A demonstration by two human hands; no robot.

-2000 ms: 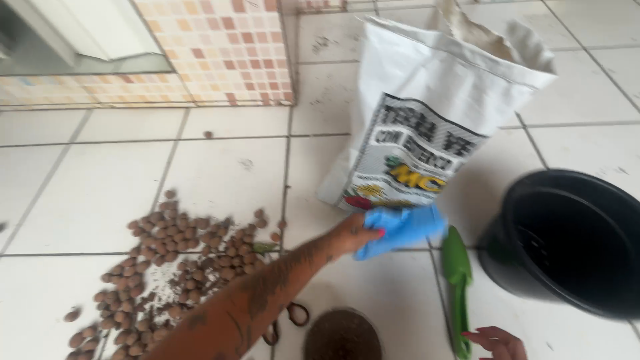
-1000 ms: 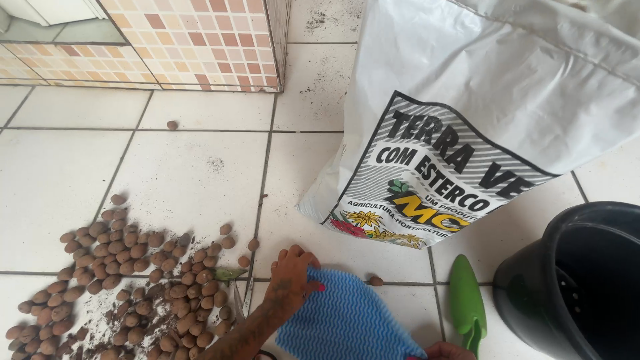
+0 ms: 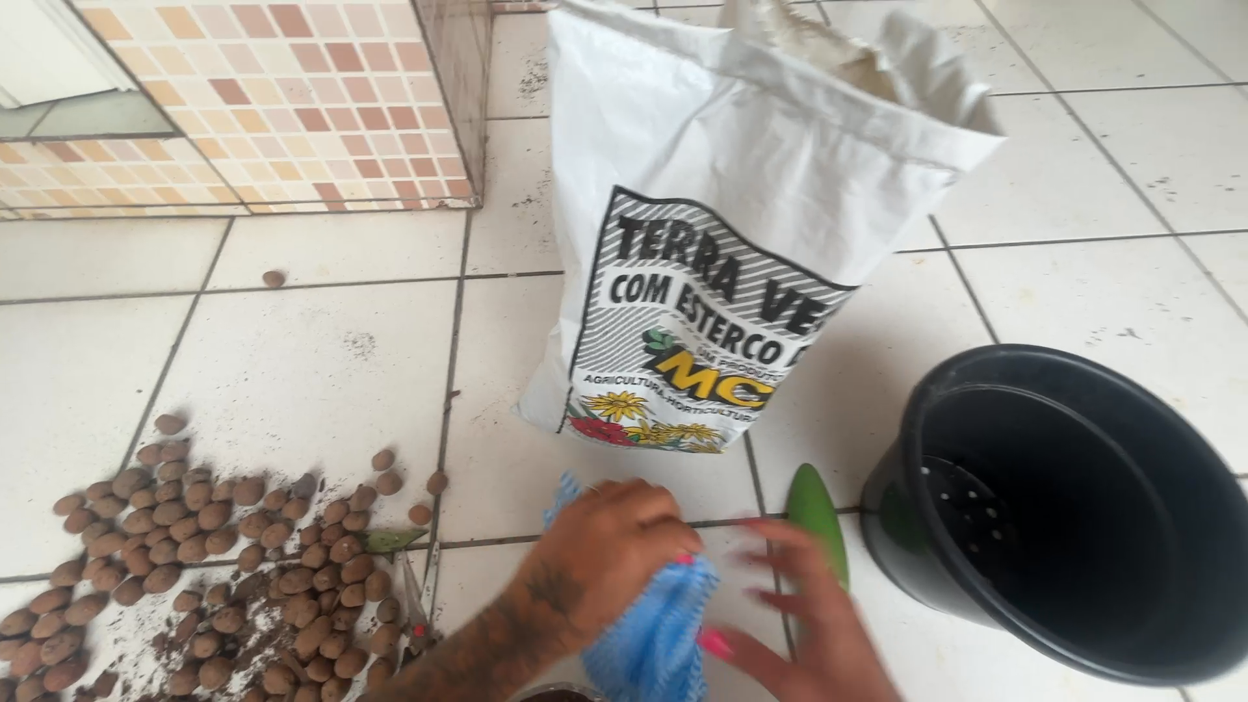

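Observation:
My left hand (image 3: pixel 612 561) grips a bunched blue wavy-patterned cleaning cloth (image 3: pixel 648 629), low in the middle of the view. Close to the cloth's right side is my right hand (image 3: pixel 795 604), blurred, fingers spread, holding nothing. Behind that hand the green blade of a garden trowel (image 3: pixel 819 512) lies on the tiles; its handle is hidden. Just beyond the cloth stands an open white bag of soil (image 3: pixel 751 175) with printed flowers. Below my left hand the rim of a round container (image 3: pixel 558 693) shows at the bottom edge.
Brown clay pebbles (image 3: pixel 322 585) and loose soil are scattered at lower left, beside partly hidden scissors (image 3: pixel 414 595) and a green leaf (image 3: pixel 392 539). A black plastic pot (image 3: pixel 907 546) with drainage holes stands at right. A mosaic-tiled ledge (image 3: pixel 322 107) is at upper left.
The cloth was spread flat between both hands a second ago; now it is bunched in my left hand. My right hand has come off the cloth.

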